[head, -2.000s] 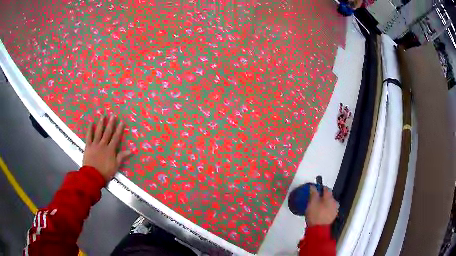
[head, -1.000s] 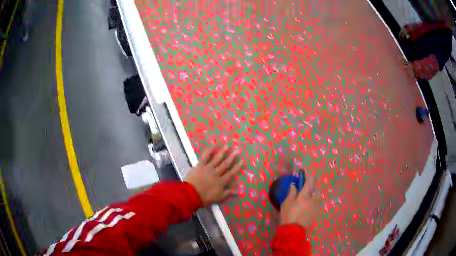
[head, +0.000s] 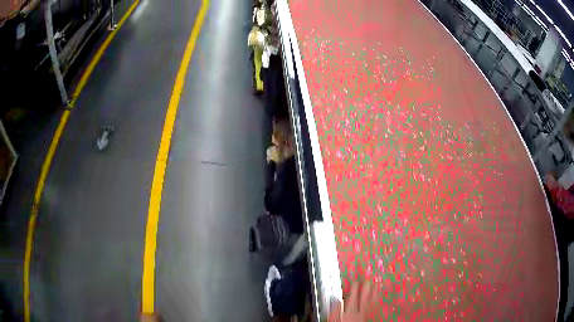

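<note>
The printed fabric ply, red floral on green, lies flat along the table. A hand, which looks like my right hand from its thumb on the left side, rests on the fabric by the near white rim. It is cut off by the bottom edge, blurred, its fingers apart and nothing seen in it. A small skin-coloured patch at the bottom edge, over the floor, looks like a bit of my left hand; its fingers cannot be made out. The blue weight is not in view.
The white table rim runs away from me. Dark and mixed bundles sit under it. The grey floor has yellow lines. A person's patterned sleeve shows at the far right, with racks beyond the table.
The view has swung left along the table and aisle. The fabric end, the rolls and the blue weight have left the picture. My hands have dropped to the bottom edge; the left has moved off the fabric.
</note>
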